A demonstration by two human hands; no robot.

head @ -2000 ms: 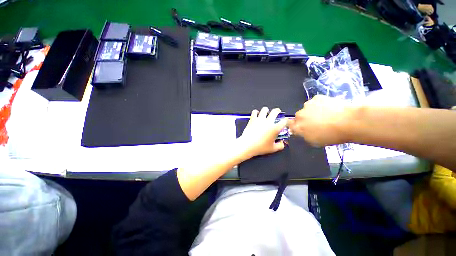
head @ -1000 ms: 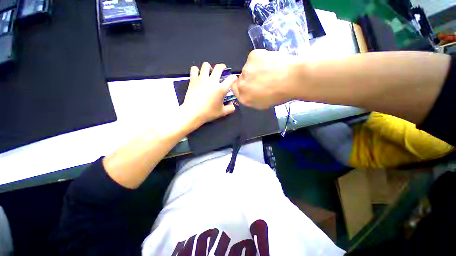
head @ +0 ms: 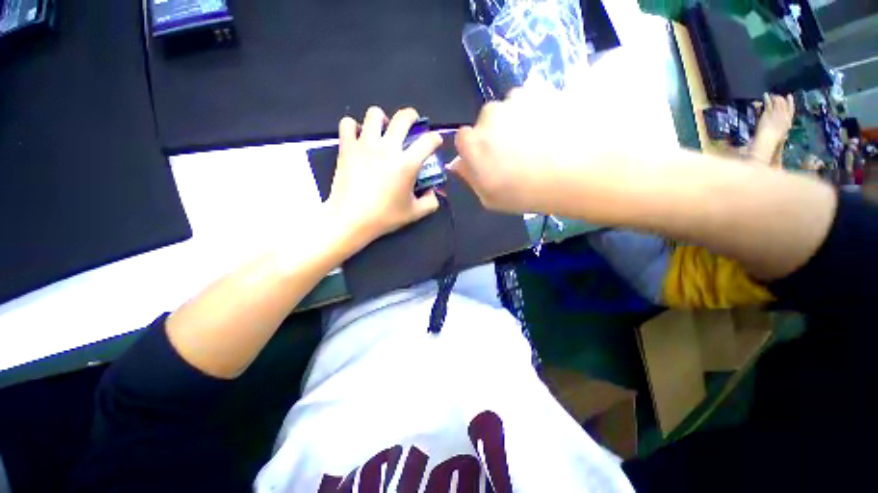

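Note:
An electronic unit (head: 430,171) lies on the small foam mat (head: 491,229) at the bench's front edge, mostly covered by my left hand (head: 378,173). The fingers and thumb of my left hand grip the unit from both sides. My right hand (head: 510,154) is closed just right of the unit, its fingertips pinching something small and pale that I cannot make out. A black cable (head: 444,289) hangs from near the unit over the mat's front edge.
A clear plastic bag (head: 534,43) lies beyond my right hand. Lead wires (head: 545,231) hang at the bench edge. Another unit (head: 189,15) stands on the large mat (head: 318,72). Another person's hand (head: 774,120) shows at far right. Cardboard boxes (head: 674,371) are below.
The view has swung right and down. My left hand still holds the unit. My right hand has drawn slightly away from the unit, showing more of it.

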